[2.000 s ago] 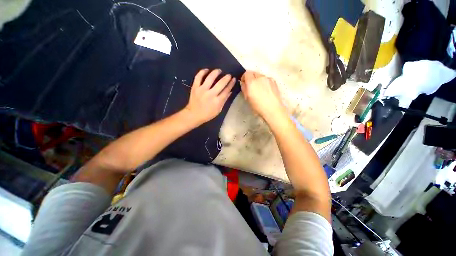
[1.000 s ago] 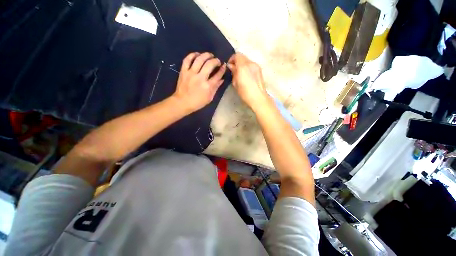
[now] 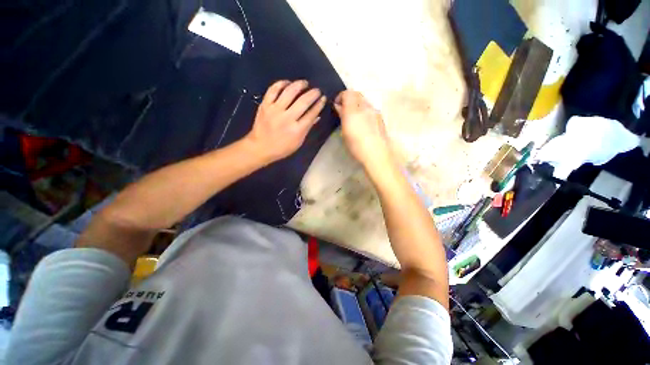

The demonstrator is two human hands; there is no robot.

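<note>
The dark garment panel (image 3: 185,107) with thin white lines lies over the left part of the table. My left hand (image 3: 287,120) lies on the panel near its right edge, fingers slightly apart and bent. My right hand (image 3: 363,132) is at the panel's edge, just right of my left fingertips, its thumb and fingertips pinched together. Whether they hold a needle, thread or cloth is too small to tell. A short white piece with a small hole (image 3: 217,31) lies on the cloth beyond my left hand. A loose white thread loop (image 3: 298,201) shows at the panel's near corner.
The pale, stained worktable (image 3: 399,64) shows right of the cloth. Dark looped handles (image 3: 474,125), a brownish-grey bar (image 3: 522,85) and yellow cloth (image 3: 494,68) lie at the back right. Pens (image 3: 470,224) and small tools lie along the right side. A pale, bluish strip is partly behind my right forearm.
The view has shifted. My left hand still rests on the cloth. My right fingertips have moved slightly away from my left fingers since a second ago, still pinched.
</note>
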